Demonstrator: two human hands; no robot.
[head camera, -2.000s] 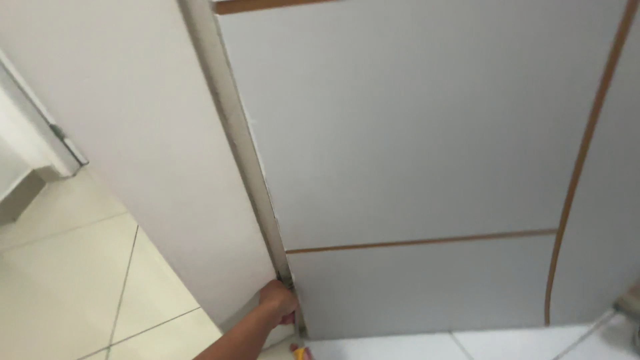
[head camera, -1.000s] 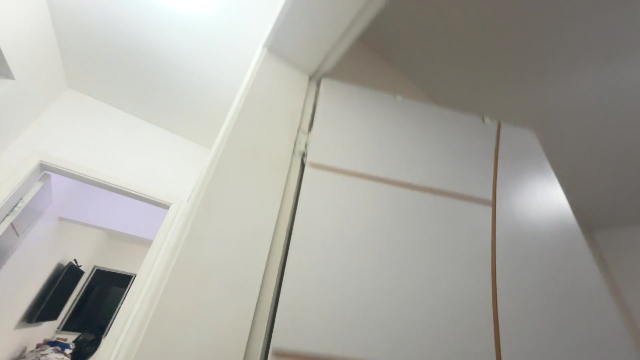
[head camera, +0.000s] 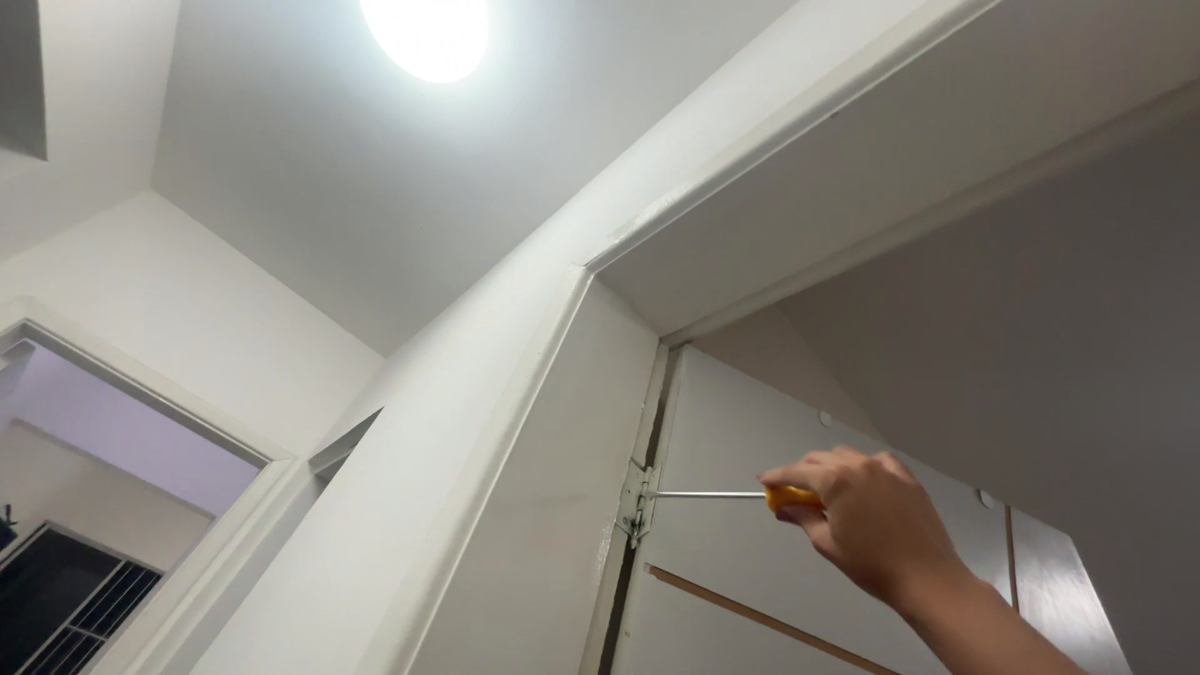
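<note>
My right hand (head camera: 862, 525) is closed around the yellow handle of a screwdriver (head camera: 712, 494). The thin metal shaft runs level to the left, and its tip meets the metal door hinge (head camera: 637, 502) near the top of the door. That hinge joins the white door frame (head camera: 539, 478) to the light grey door (head camera: 750, 431), which has brown strips. A dark gap shows between door and frame, above and below the hinge. My left hand is out of view.
The lintel (head camera: 797, 178) of the frame crosses above the door. A bright round lamp (head camera: 429, 33) is on the ceiling. At the lower left, another doorway (head camera: 178, 441) shows a window with bars (head camera: 70, 600).
The view has swung up from the door's bottom to its top. Two seconds ago a hand was at the lower door edge; now my right hand holds a screwdriver at the upper hinge.
</note>
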